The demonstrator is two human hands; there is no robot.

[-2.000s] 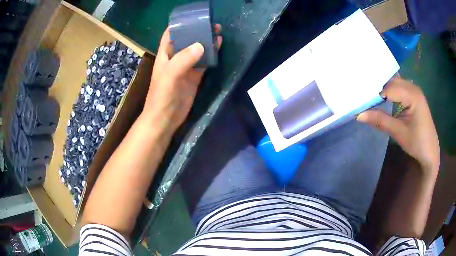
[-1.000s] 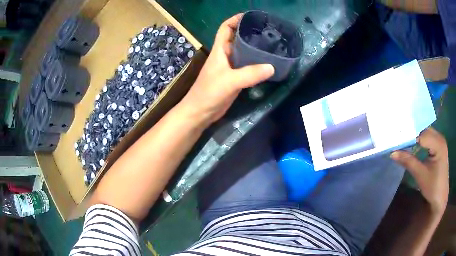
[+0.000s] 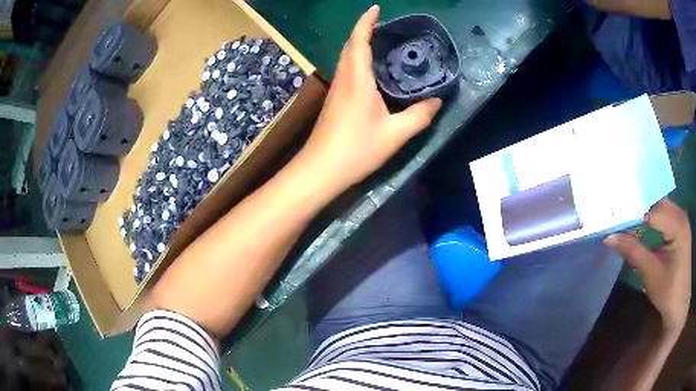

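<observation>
A dark grey humidifier housing [image 3: 416, 59] stands on the green bench, hollow end up, its central post showing. My left hand [image 3: 355, 114] is spread beside its left side, fingers straight above and thumb below, without a visible grip. My right hand [image 3: 660, 256] grips the lower right end of a white and light blue retail box [image 3: 603, 160] between thumb and fingers. The box is tilted above my lap, its printed dark cylinder facing up. Some right fingers are hidden behind the box.
A cardboard parts tray [image 3: 164, 46] at left holds a pile of small fittings [image 3: 210, 130] and grey housings [image 3: 103, 122]. A water bottle [image 3: 42, 309] lies at lower left. A blue stool [image 3: 462, 263] shows between my legs. Another person's arm and dark clothing show at upper right.
The housing has turned from side-on to open end up and now rests on the bench, and my left fingers have straightened. The retail box has moved right and tilted less steeply, still in my right hand.
</observation>
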